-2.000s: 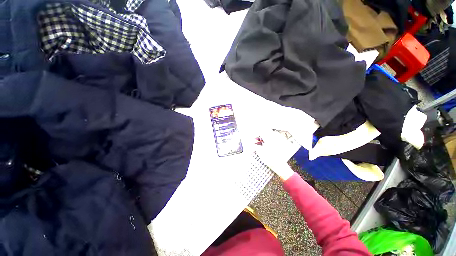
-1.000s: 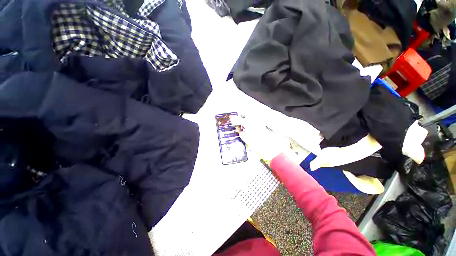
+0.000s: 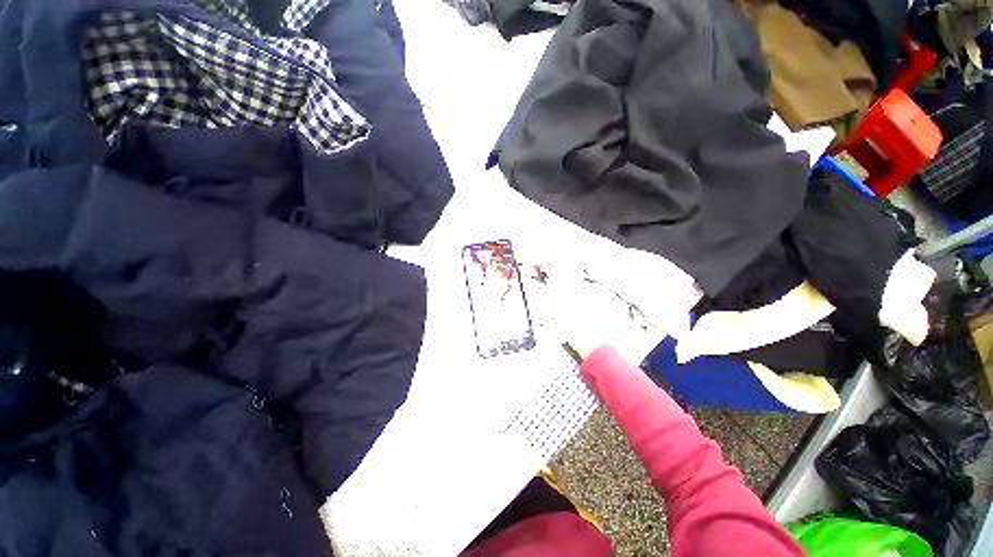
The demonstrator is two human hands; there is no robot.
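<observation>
A smartphone (image 3: 500,302) lies flat on the white table (image 3: 414,468), its screen lit, mostly white with a red patterned area near the top. My right hand (image 3: 559,313) reaches in from the lower right in a red sleeve and is beside the phone's right edge. The hand is washed out against the table, so its fingers and grip cannot be made out. A small red spot (image 3: 539,274) shows near the fingertips. My left hand is not in view.
Navy padded coats (image 3: 250,294) with black-and-white check cloth (image 3: 234,71) cover the left. A black garment (image 3: 642,131) lies upper right, with cream strips (image 3: 762,326) hanging over the edge. A gridded sheet (image 3: 553,413) is at the near edge. A red stool (image 3: 898,141) stands beyond.
My right hand moved left onto the phone, then back to its right side. The phone's screen shows a different, whiter picture. The view has shifted slightly.
</observation>
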